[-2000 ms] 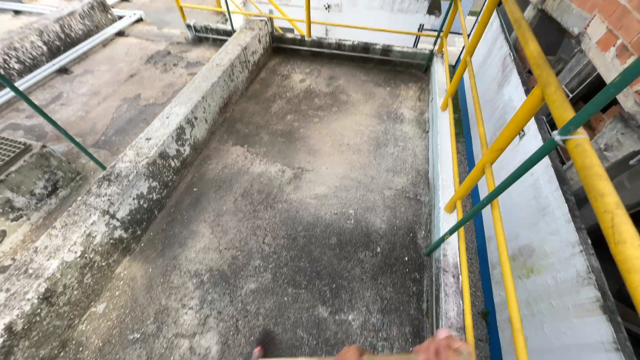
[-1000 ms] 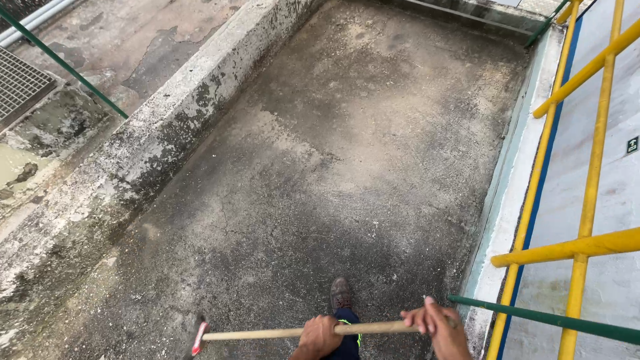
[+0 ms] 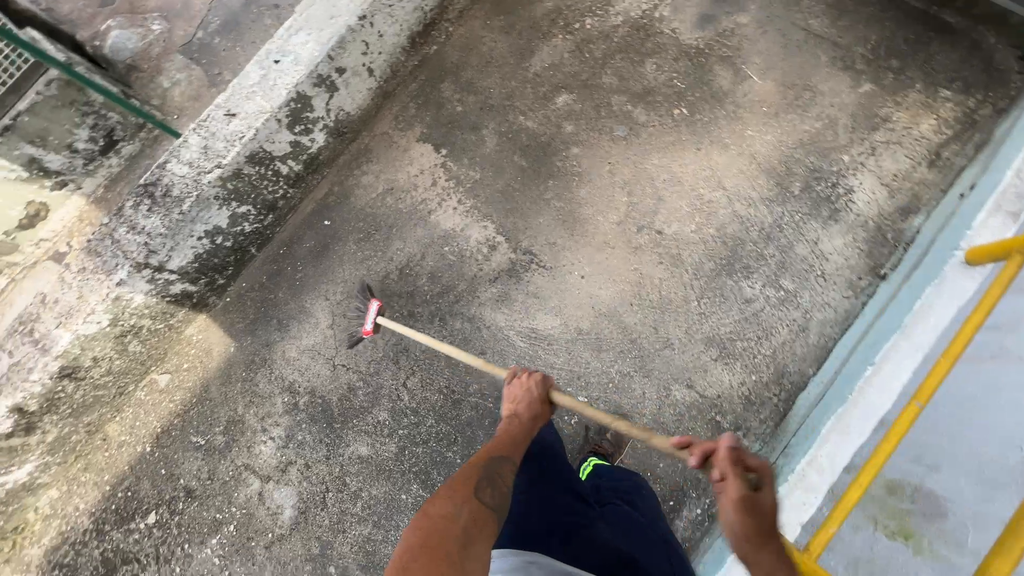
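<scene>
A broom with a pale wooden handle (image 3: 448, 348) slants across the view, its red head (image 3: 372, 318) at the upper left end with dark bristles splayed near the stained concrete floor (image 3: 448, 448). Around the middle of the handle my left hand (image 3: 527, 396) is closed. My right hand (image 3: 732, 480) grips the handle near its lower right end, with some fingers partly raised. Below the handle are my dark trousers with a bright reflective band, and one shoe shows beside them.
A low, mottled concrete curb (image 3: 264, 136) runs diagonally at the left. Past it are a green bar (image 3: 96, 84) and a metal grating (image 3: 12, 64). Along the right side stand a white and pale blue edge (image 3: 872, 352) and yellow railing (image 3: 920, 400).
The broom head has moved up and away from the lower left, so the handle now slants instead of lying nearly level. My view has tilted down since the oldest frame.
</scene>
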